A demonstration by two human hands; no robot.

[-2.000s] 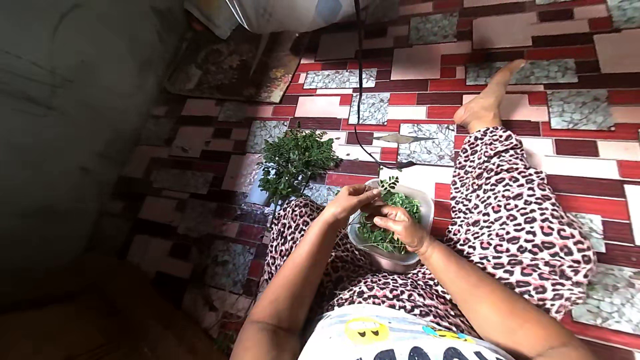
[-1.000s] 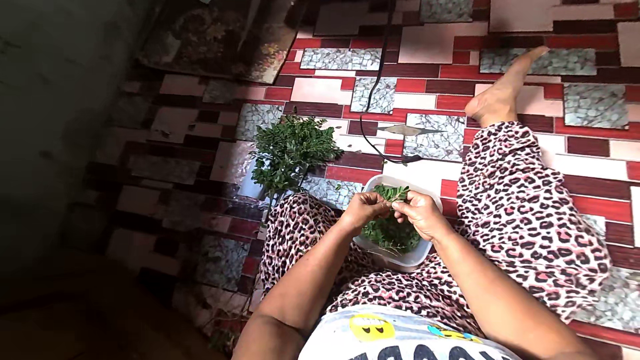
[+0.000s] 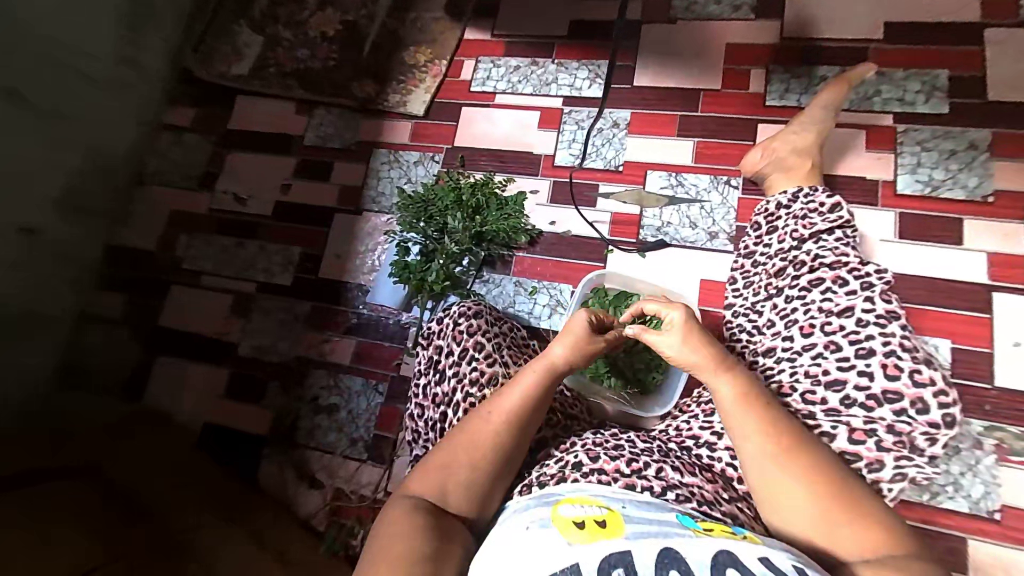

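A translucent plastic container holding picked green leaves stands between my legs. Above it my left hand and my right hand meet, fingertips close together. Both hands pinch a small leafy sprig, mostly hidden by the fingers. To the left of the container, beyond my bent knee, a bunch of leafy green stems lies on the floor, partly over a pale, shiny object that I cannot identify.
A black cable runs down the tiled-pattern floor and ends in a dark connector just beyond the container. My bare foot is at the upper right. A floral mat lies at the upper left, near a dark wall.
Both hands stay over the container, their fingers moving at the sprig. The leafy sprig that stood up above the fingertips one second ago is now mostly hidden.
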